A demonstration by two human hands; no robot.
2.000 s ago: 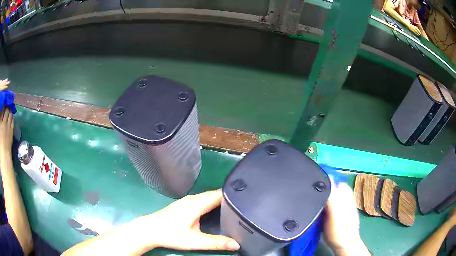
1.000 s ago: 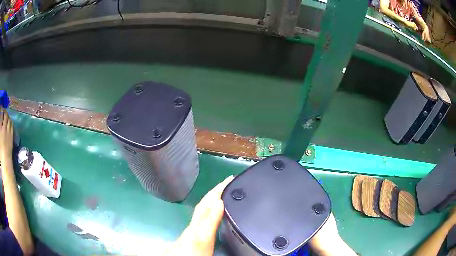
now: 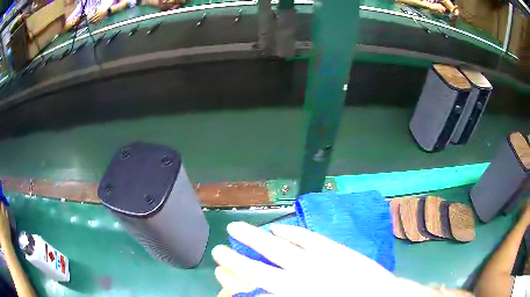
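Observation:
My right hand [image 3: 314, 261] reaches in from the lower right, overexposed, its fingers pointing left over a blue cloth [image 3: 351, 223]. The cloth is partly bunched under the hand. A thin dark edge shows beside the cloth; the hand and cloth hide what lies beneath, so I cannot tell how much of the near speaker is there. I cannot make out my left hand separately. Another grey speaker [image 3: 174, 226] stands upside down at the left, its black base with round feet facing up, leaning slightly in the view.
A white bottle [image 3: 49, 258] stands at the left near another person's arm [image 3: 16, 261]. Wood-grain panels [image 3: 433, 217] lie overlapped at the right, beside a speaker [image 3: 497, 180] and another person's arm [image 3: 502, 255]. Two speakers [image 3: 433, 116] stand on the belt behind a green post [image 3: 328, 98].
The view has shifted. The near speaker's black base, fully seen before, is now covered by my right hand and the blue cloth. My left hand, earlier at the speaker's left side, no longer shows distinctly.

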